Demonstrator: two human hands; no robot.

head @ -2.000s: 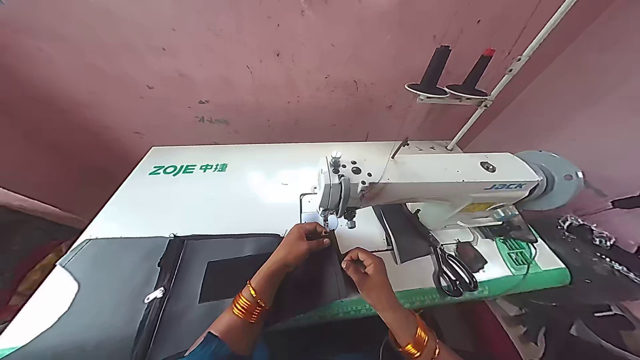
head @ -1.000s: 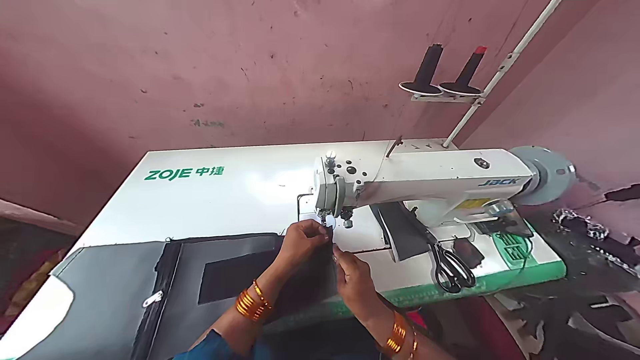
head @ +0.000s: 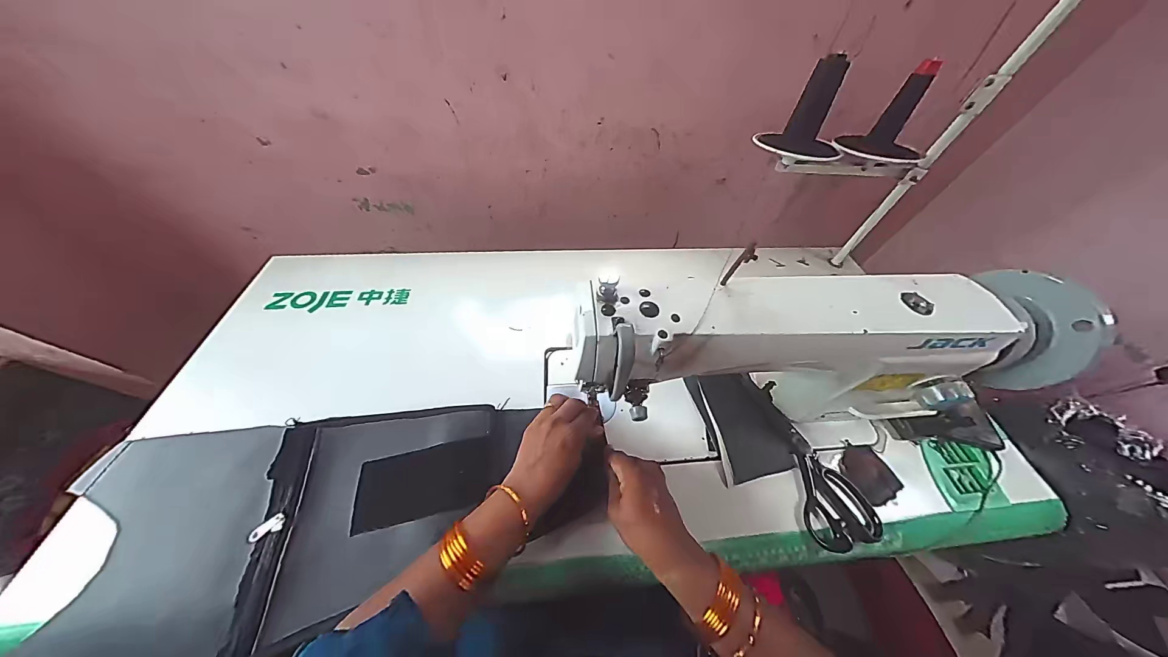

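Observation:
A white Jack sewing machine (head: 821,319) stands on a white table. Dark grey fabric (head: 392,474) with a black zipper and a white zipper pull (head: 267,527) spreads to the left of the needle area, and a black rectangular patch (head: 420,484) lies on it. My left hand (head: 555,452) presses the fabric down right beside the presser foot (head: 593,397), fingertips close to it. My right hand (head: 643,502) pinches the fabric's right edge, just nearer to me than the left fingertips. The fabric under both hands is partly hidden.
Black-handled scissors (head: 835,506) lie right of my hands, next to dark fabric pieces (head: 753,438) and a small dark pouch-like item (head: 871,474). Two dark thread cones (head: 817,105) sit on a stand behind. Fabric scraps (head: 1095,620) lie at the lower right.
Since the oldest frame, my right hand has moved closer to my left hand and the presser foot. My left hand stays beside the foot.

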